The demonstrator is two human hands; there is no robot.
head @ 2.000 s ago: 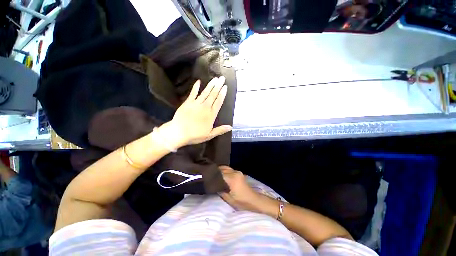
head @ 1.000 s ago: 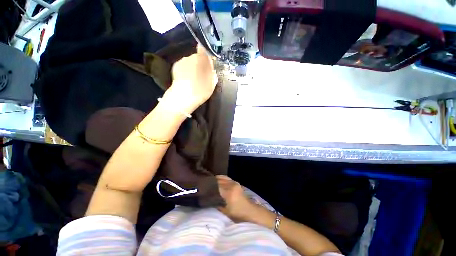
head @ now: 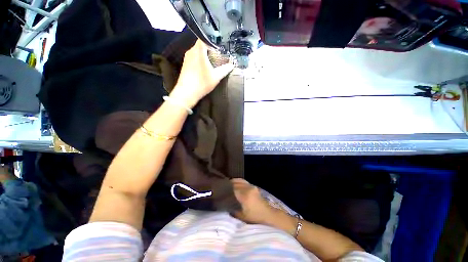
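Note:
The black garment body (head: 82,77) lies piled left of the needle. Its brown band (head: 234,117) runs from the presser foot area (head: 238,62) down to my lap. My left hand (head: 201,70) rests on the cloth just left of the needle, thumb spread towards the foot; its fingertips are partly hidden by the machine's metal parts. My right hand (head: 250,198) holds the lower end of the brown cloth at my lap. A white loop (head: 190,193) hangs from that cloth. A loose brown-olive flap (head: 206,137) lies beside the band, right of my left wrist.
The thread tension assembly (head: 240,43) is just above the needle area. A dark red phone case (head: 292,23) with a black strap is on the machine. Snips (head: 436,93) lie far right on the white table (head: 328,120). A person's blue sleeve (head: 23,204) shows lower left.
My left hand moved from flat on the cloth up to the needle area, then its thumb spread out from a closed shape. My right hand stayed at my lap. The view shifted slightly.

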